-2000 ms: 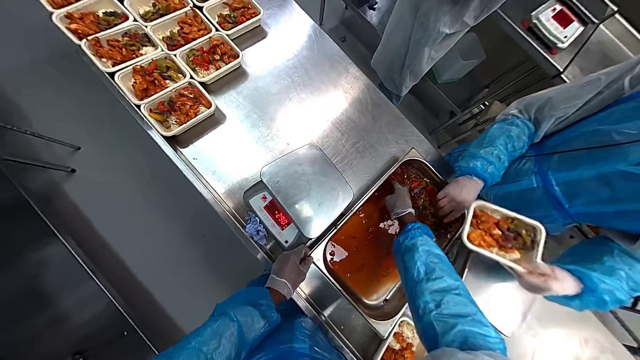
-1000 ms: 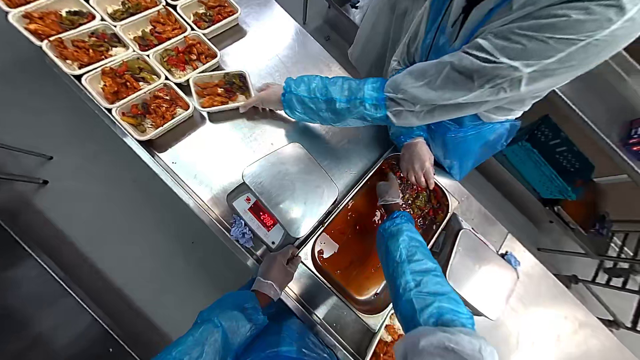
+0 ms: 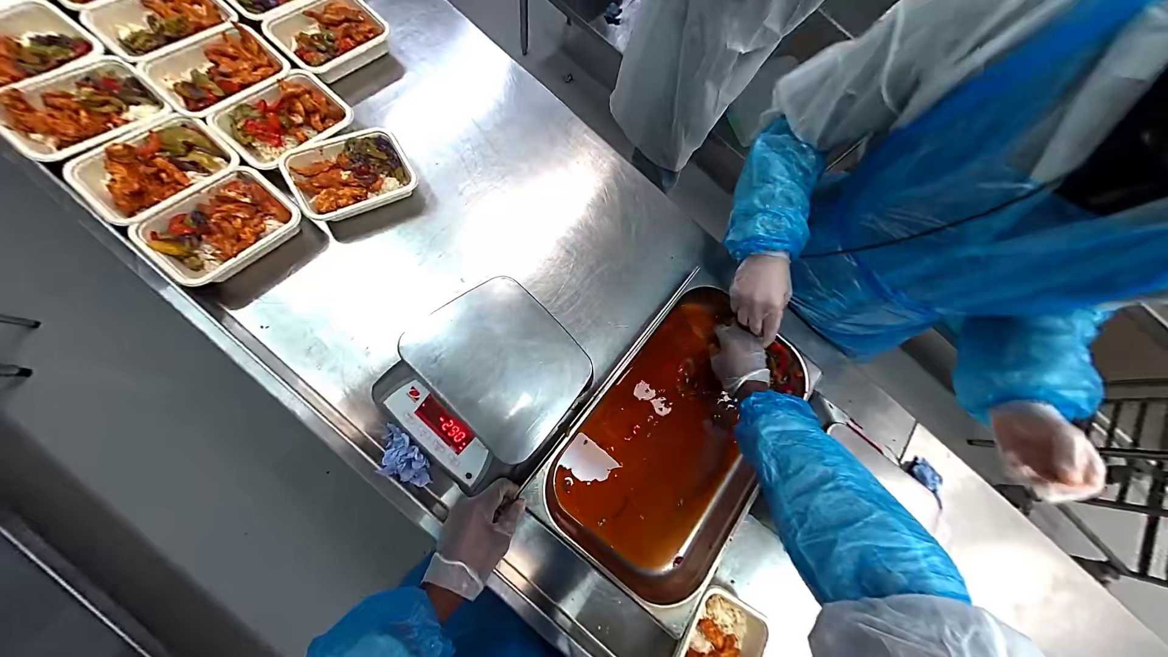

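My left hand (image 3: pixel 479 531), in a clear glove, has its fingers curled at the metal edge between the scale (image 3: pixel 497 370) and a deep steel pan (image 3: pixel 564 547). Orange-brown sauce (image 3: pixel 639 493) fills much of the pan, with pieces of vegetable (image 3: pixel 783 365) at its far right end. There my gloved right hand (image 3: pixel 739 356) dips its fingers, which are partly hidden, so what they hold cannot be told. A co-worker's gloved hand (image 3: pixel 762 292) meets it at the pan. The scale's plate is bare and its display is lit red.
Trays of rice, meat and peppers (image 3: pixel 347 173) stand grouped at the upper left of the steel table (image 3: pixel 511 164). Another food tray (image 3: pixel 721 625) is below the pan. Crumpled blue paper (image 3: pixel 404 456) lies beside the scale. The co-worker's other hand (image 3: pixel 1048 452) is at the right.
The co-worker held a food tray two seconds ago and had a hand on it beside the group one second ago. That hand has let go and left the tray. My right hand stays in the pan.
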